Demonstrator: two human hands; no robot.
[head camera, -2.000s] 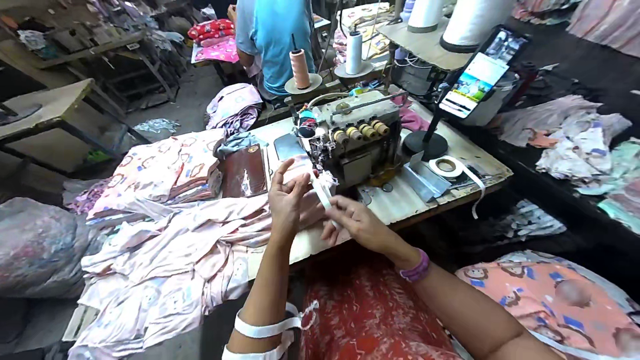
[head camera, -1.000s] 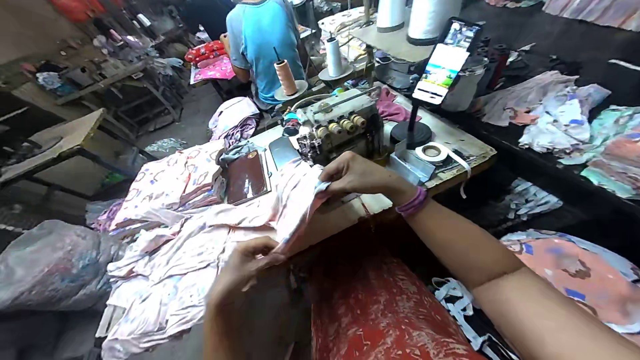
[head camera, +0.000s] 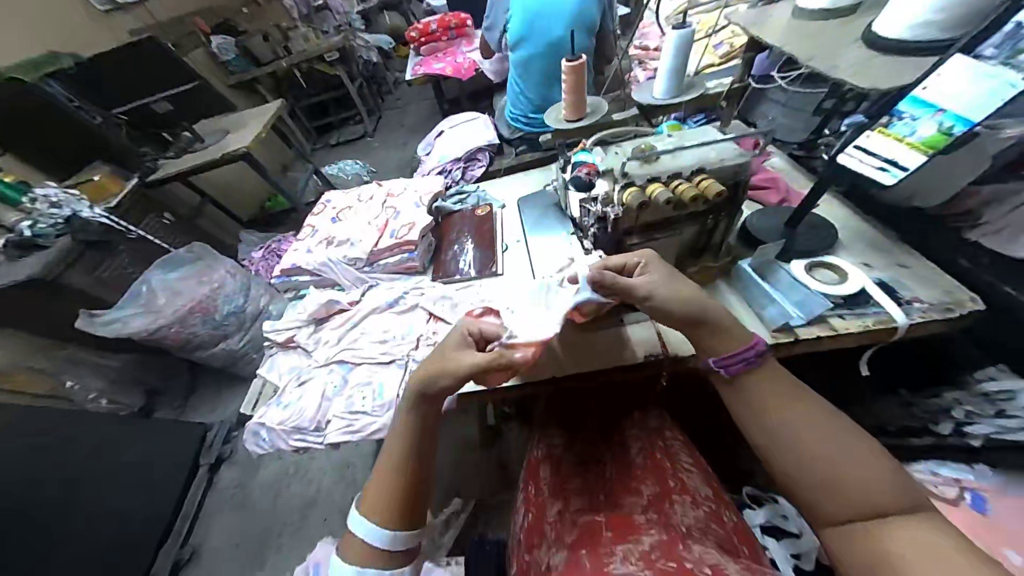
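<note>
A pale printed fabric piece (head camera: 540, 308) is stretched between my two hands, just in front of an overlock sewing machine (head camera: 656, 192). My left hand (head camera: 472, 356) grips its lower left edge between thumb and fingers. At the upper right edge, my right hand (head camera: 648, 284) pinches the cloth close to the machine's needle area. More pale printed fabric (head camera: 344, 360) lies spread over the left side of the table, below a folded stack of printed fabric (head camera: 364, 224). A brown book or folder (head camera: 468, 244) rests between the stack and the machine.
On the right of the table are a roll of white tape (head camera: 828, 276), a metal bracket (head camera: 776, 292) and a phone (head camera: 932, 120) on a stand. Thread cones (head camera: 574, 88) stand behind the machine. A person (head camera: 552, 60) sits beyond. A filled plastic bag (head camera: 192, 308) is at left.
Both hands have moved up toward the machine with fabric between them. Two seconds ago they were at the machine with a narrow white strip. The view has shifted.
</note>
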